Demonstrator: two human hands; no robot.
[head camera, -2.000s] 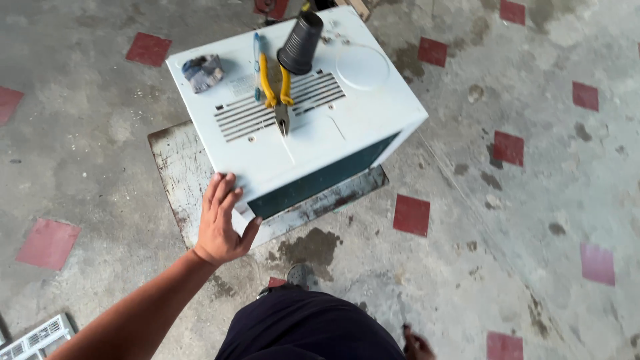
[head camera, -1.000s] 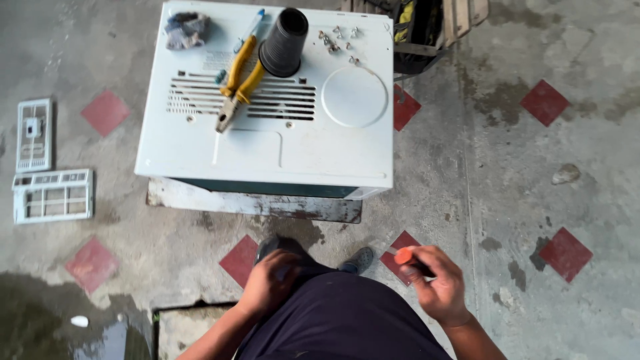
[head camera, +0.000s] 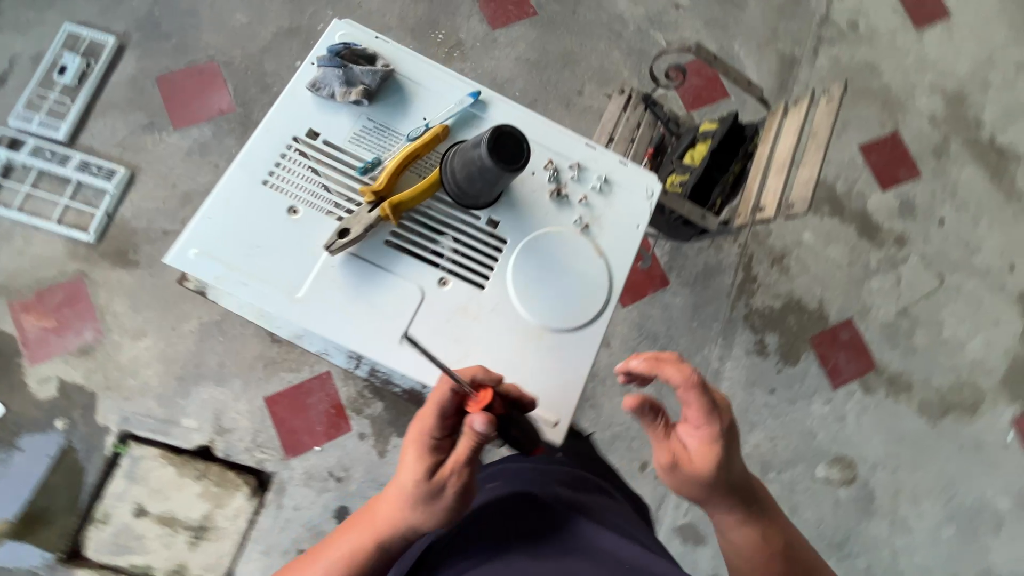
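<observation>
A screwdriver with a red and black handle (head camera: 480, 398) is held in my left hand (head camera: 448, 448), its shaft pointing up and left over the near edge of a white metal appliance casing (head camera: 472, 328). To the right, beyond the casing's edge, my right hand (head camera: 692, 432) is raised with thumb and fingers apart, holding nothing. On the casing's slotted panel lie yellow-handled combination pliers (head camera: 392, 188), touching or close beside a dark tapered plastic cup (head camera: 484, 166). Several small screws (head camera: 576, 188) are scattered right of the cup. A toothbrush (head camera: 444, 116) and a grey-blue rag (head camera: 350, 74) lie toward the far left.
A wooden slatted bench or chair with scrolled metal (head camera: 792, 156) stands at the right, bearing a black and yellow tool bag (head camera: 708, 164). White plastic grilles (head camera: 60, 188) lie on the floor at left. A square cover (head camera: 168, 504) is set in the concrete floor at lower left.
One second ago the screwdriver was in my right hand; now my left hand holds it, near the casing's edge. Two seconds ago my left hand rested on the casing's near corner. The view has turned.
</observation>
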